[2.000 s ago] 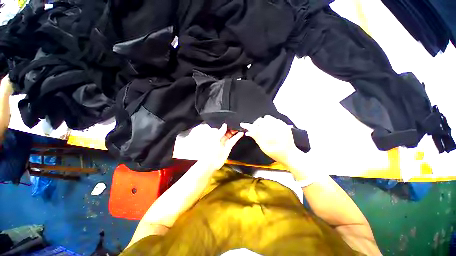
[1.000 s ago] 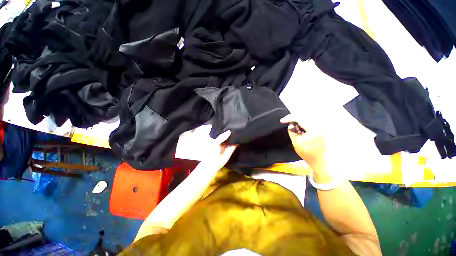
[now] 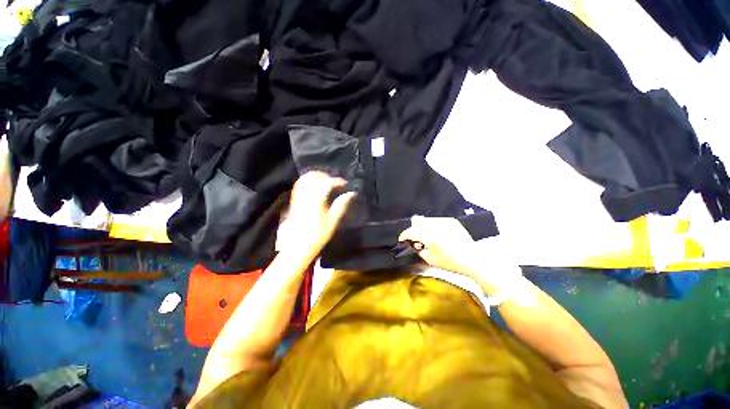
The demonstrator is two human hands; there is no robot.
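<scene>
A black garment (image 3: pixel 408 180) lies at the table's near edge, with a greyer flat panel (image 3: pixel 324 152), a small white label and a straight folded band along its near side. My left hand (image 3: pixel 310 214) is on the cloth just below the grey panel, thumb and fingers a little apart; whether it grips cloth is hidden. My right hand (image 3: pixel 450 246) is at the folded band, its fingers closed round a small dark tool, seemingly thread snips (image 3: pixel 412 244). The snips' points are hard to make out.
A black garment heap (image 3: pixel 96 104) covers the left and far side. A black leg or sleeve (image 3: pixel 592 104) stretches right across the white table (image 3: pixel 496 152). Dark layered pieces (image 3: pixel 680 24) lie upper right. A red stool (image 3: pixel 220 303) stands below the edge. Part of a person's arm shows far left.
My left hand has moved up and left to the grey panel. My right hand has moved down and left onto the band. The near garment lies flatter, with its white label showing.
</scene>
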